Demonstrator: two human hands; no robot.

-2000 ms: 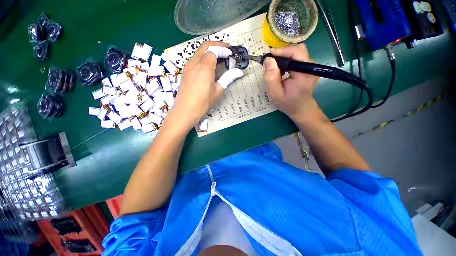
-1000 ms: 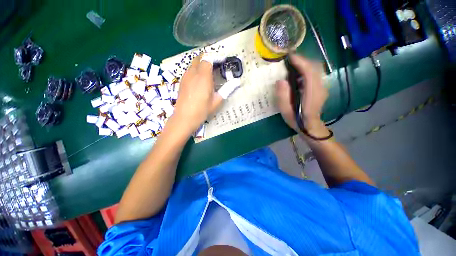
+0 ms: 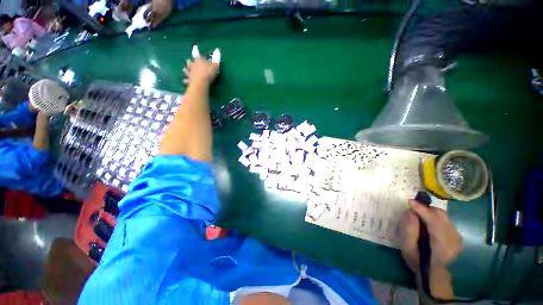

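My left hand (image 3: pixel 201 67) is stretched far forward over the green bench, with white-covered fingertips apart and nothing visible between them. My right hand (image 3: pixel 437 232) holds the black soldering iron (image 3: pixel 424 238) by its handle at the sheet's right edge; its tip cannot be made out. Small white parts (image 3: pixel 280 152) with orange-brown ends lie in a loose heap. Dark units (image 3: pixel 260 120) lie in a row behind and left of the heap. The cream instruction sheet (image 3: pixel 375 205) has dark dots at its top. A dark patch beside my left hand is unclear.
The yellow-sided pot (image 3: pixel 461 174) stands at the sheet's right corner, behind my right hand. A clear funnel (image 3: pixel 426 113) on a dark hose is above the sheet. Blister trays (image 3: pixel 128 131) lie left of my left arm. A red bin (image 3: pixel 95 220) is below them. Another person's blue sleeve shows far left.
The view has swung left. My left hand has left the sheet and reached far forward-left; the device it held is no longer seen in it. My right hand still holds the iron, now lower and nearer me.
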